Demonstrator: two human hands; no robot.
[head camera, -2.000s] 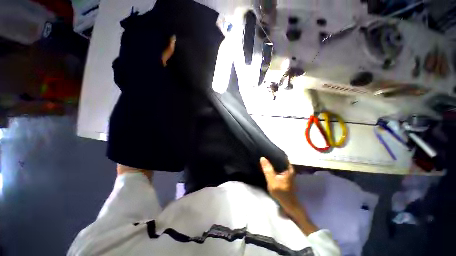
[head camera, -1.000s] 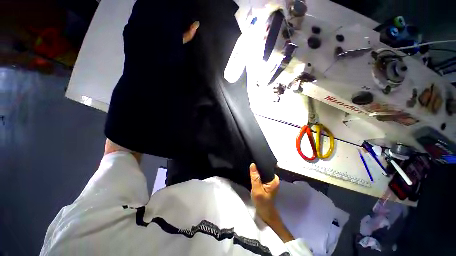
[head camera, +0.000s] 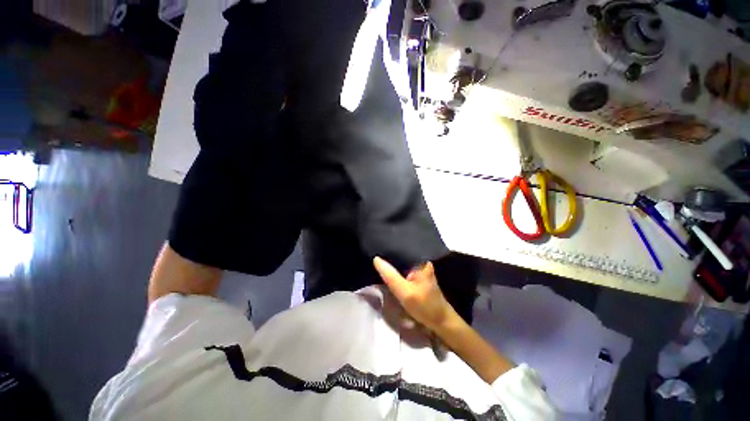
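Observation:
The black garment (head camera: 329, 173) lies over the left of the sewing table and hangs over its near edge to my lap. My right hand (head camera: 415, 294) is at its near edge, thumb raised over the cloth and fingers bent at the fold. My left forearm goes under or into the garment at the lower left; the hand is hidden by the cloth. The white sewing machine (head camera: 543, 78) stands at the upper right, its needle area (head camera: 444, 115) just right of the cloth. A bright white strip (head camera: 362, 62) crosses the cloth's upper part.
Scissors with red and yellow handles (head camera: 541, 205) lie below the machine head. Blue pens (head camera: 645, 238), a white stick (head camera: 711, 248) and a black and red item (head camera: 714, 275) lie at the table's right end. A printed ruler (head camera: 604, 265) runs along the near edge. Pale pieces (head camera: 547, 341) lie below.
My right hand has moved left along the garment's near edge, and cloth now hangs to its right. The left fingertip seen earlier on the cloth is now hidden. The view has shifted.

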